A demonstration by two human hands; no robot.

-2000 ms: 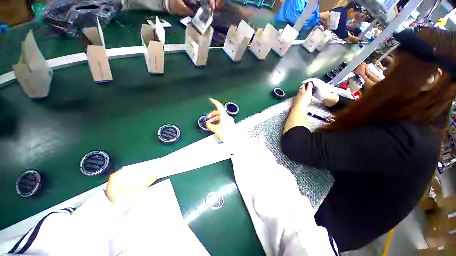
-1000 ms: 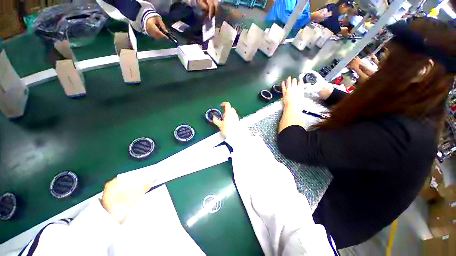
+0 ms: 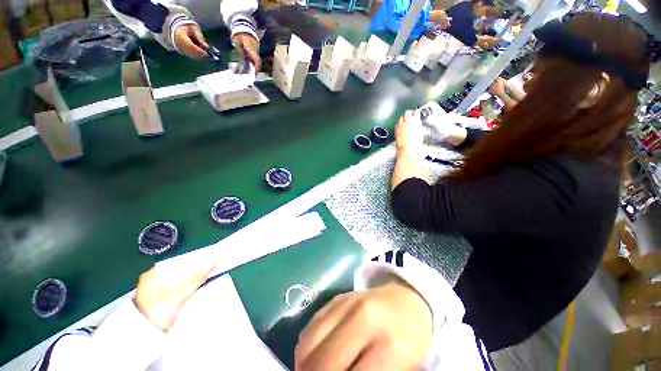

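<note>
My left hand [image 3: 168,291] is at the lower left and holds a long white strip [image 3: 275,238] that reaches to the right over the belt's near edge. My right hand [image 3: 366,330] is large at the bottom centre, knuckles up with the fingers curled; its fingertips are hidden, so whether it holds anything cannot be told. A pale ring [image 3: 298,296] lies on the green surface just above it. Round black discs lie spaced along the green belt, one [image 3: 278,177] beyond the strip's end and another [image 3: 228,210] beside the strip. White sheets [image 3: 217,326] lie beside my left hand.
A neighbour in black [image 3: 529,217] works at the right over a silvery padded sheet [image 3: 384,210] with a dark slim stick on it. Across the belt, a person's hands are at a white box [image 3: 230,98]. Upright open cartons [image 3: 291,69] line the far side. A dark plastic bag [image 3: 83,49] lies far left.
My right hand has drawn back from a disc on the belt to the bottom centre. The discs and far cartons have shifted along the belt. The hands opposite have moved left with the white box.
</note>
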